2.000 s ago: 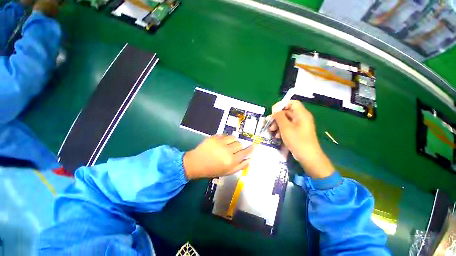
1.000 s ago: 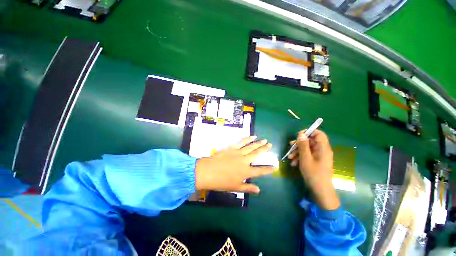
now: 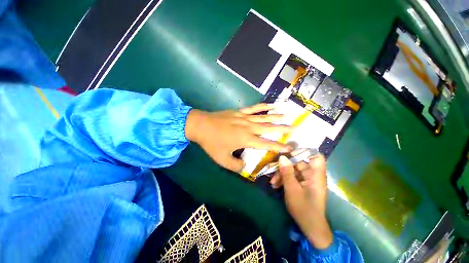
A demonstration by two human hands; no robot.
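The open tablet unit (image 3: 329, 97) lies tilted on the bench, its circuit board (image 3: 324, 94) with silver shields at the far end. An orange flex cable (image 3: 295, 123) runs along its bright white middle. My left hand (image 3: 236, 134) lies spread and palm down over the unit, resting on it. My right hand (image 3: 302, 187) is at the unit's near right edge, holding the slim tweezers (image 3: 301, 155); their tip is near the cable's near end. Whether the tip touches the cable is unclear. A white sticker sheet with a black block (image 3: 252, 50) lies beside and partly under the unit.
Another unit (image 3: 414, 74) lies at the upper right. A yellow film sheet (image 3: 385, 195) lies right of my right hand. A long black strip (image 3: 110, 38) is at the upper left. Clear plastic (image 3: 429, 249) is at the lower right. Another worker's blue sleeve (image 3: 25, 46) shows at left.
My right hand with the tweezers has come from beside the yellow film to the unit's near end. My left hand stays spread on the unit. The camera view has turned and shifted.
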